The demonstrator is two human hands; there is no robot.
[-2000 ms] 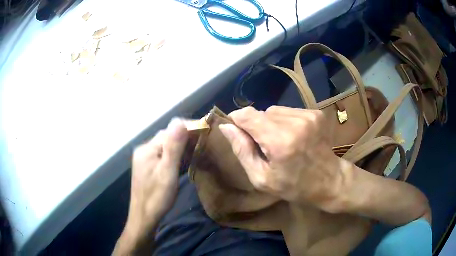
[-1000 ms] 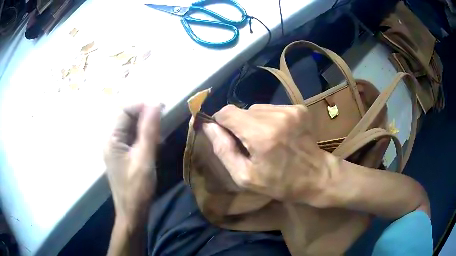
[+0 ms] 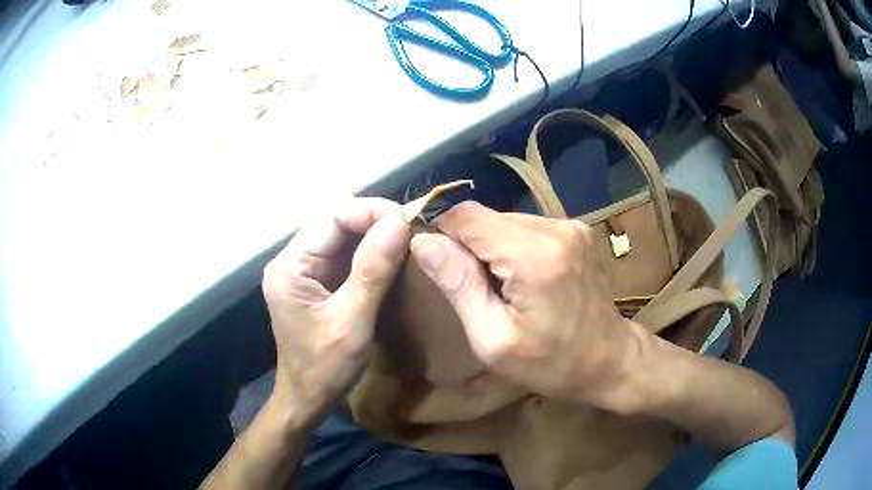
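A tan bag body [image 3: 430,335] lies over my lap. A thin tan binding tail [image 3: 442,191] sticks up and to the right from its top corner. My left hand [image 3: 335,287] pinches the base of this tail between thumb and fingers. My right hand [image 3: 535,297] is beside it, nearly touching, and grips the bag's edge between thumb and curled fingers. The bag edge inside the right hand is hidden.
Teal-handled scissors [image 3: 449,48] lie on the white table [image 3: 191,258], with a black cord over its edge. Tan offcuts [image 3: 153,86] are scattered at upper left. A bag with a gold fitting [image 3: 620,244] and looped straps is at right, with brown pieces [image 3: 774,134] beyond.
My left hand has come back from over the table edge to the bag corner and taken hold of the tail, which now points right. The view has shifted slightly.
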